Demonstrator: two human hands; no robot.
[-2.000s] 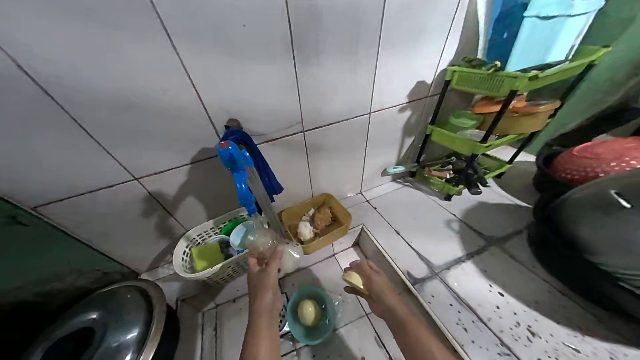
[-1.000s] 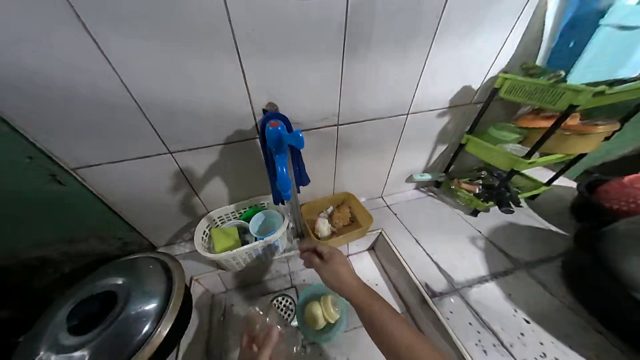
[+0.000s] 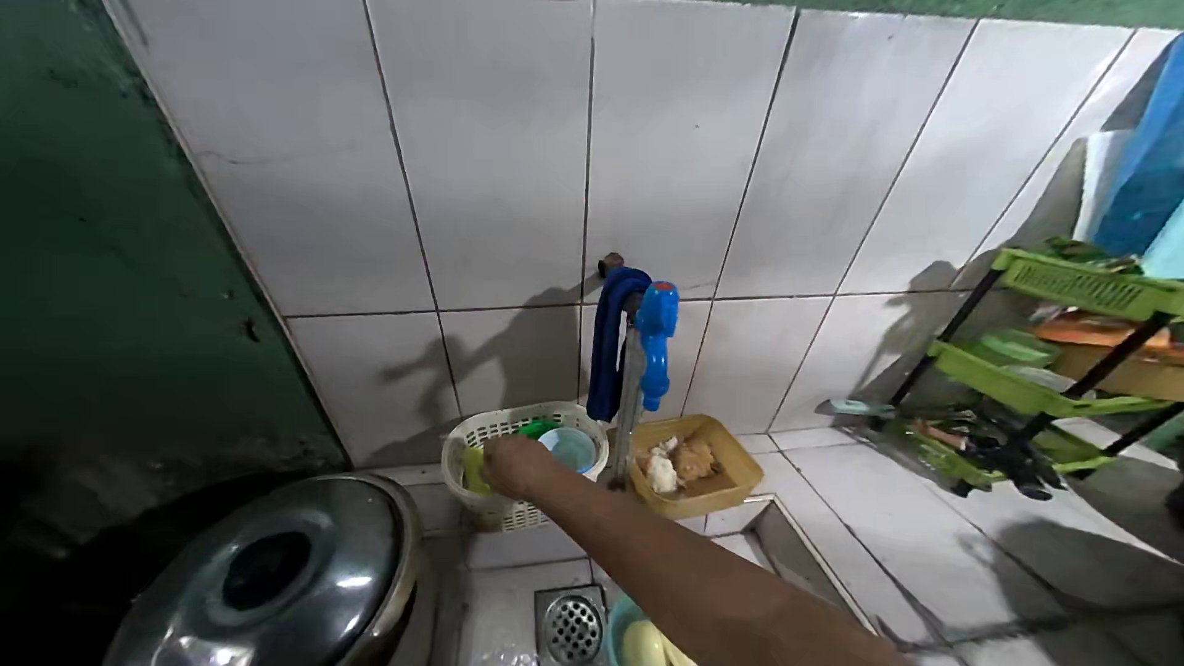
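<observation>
My right hand [image 3: 514,465] reaches into the white plastic basket [image 3: 524,413], against a yellow-green sponge [image 3: 474,470]; its fingers are hidden, so I cannot tell whether they grip it. A light blue cup [image 3: 568,450] stands in the basket beside the hand. Below my forearm, a teal bowl [image 3: 617,629] holds pale peeled pieces [image 3: 645,645], partly covered by the arm. Part of a clear plastic bag [image 3: 505,655] shows at the bottom edge. My left hand is out of view.
A blue faucet [image 3: 658,338] with a dark blue cloth [image 3: 607,356] rises behind the arm. A yellow tub [image 3: 712,499] stands right of the basket, a metal drain [image 3: 572,629] below. A lidded pot [image 3: 305,564] is at left, a green rack [image 3: 1036,393] at right.
My right hand has moved from beside the faucet to the basket. Both pale pieces are in the bowl; one was in my right hand earlier. My left hand has left the view, which has shifted.
</observation>
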